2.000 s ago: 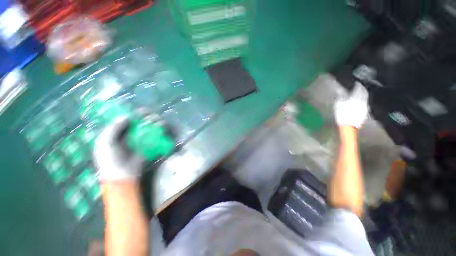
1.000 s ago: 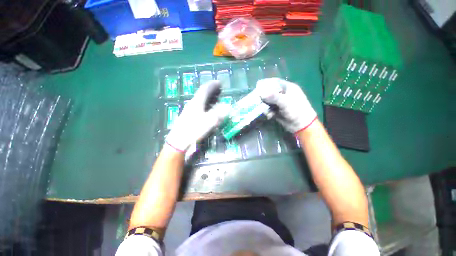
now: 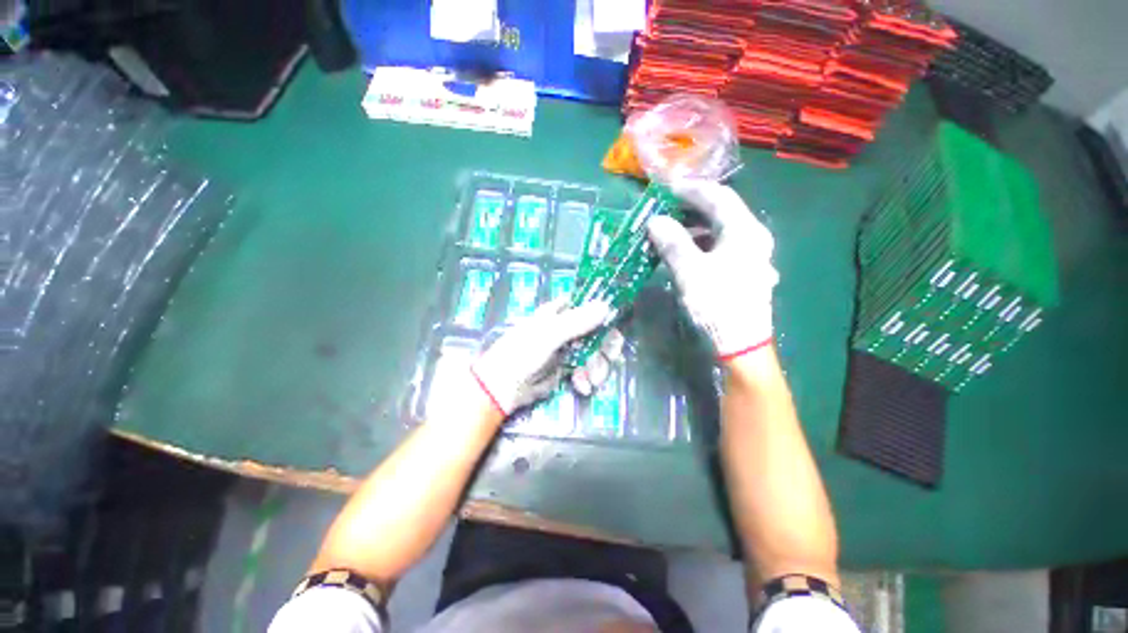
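Note:
My left hand [image 3: 551, 359], in a white glove with a red cuff edge, holds the lower end of several green circuit boards [image 3: 622, 266]. My right hand [image 3: 726, 266], gloved the same, grips their upper end. The boards are held slanted above the clear plastic tray [image 3: 433, 371] on the bench. Green boards [image 3: 487, 220] lie in pockets at the tray's left and front. My hands and the held boards hide part of the tray's middle and right.
The panel stack [image 3: 959, 260] stands at right, with a black ribbed pad [image 3: 893, 418] before it. Red sheets [image 3: 767, 80], a wrapped roll [image 3: 680, 139], a blue bin [image 3: 544, 50] and a small white box [image 3: 449, 101] are behind. Spare clear trays [image 3: 99, 272] are piled at left.
The view has swung back from the right side over the tray. Since one second ago, both hands have come together on the boards, which are now held more upright.

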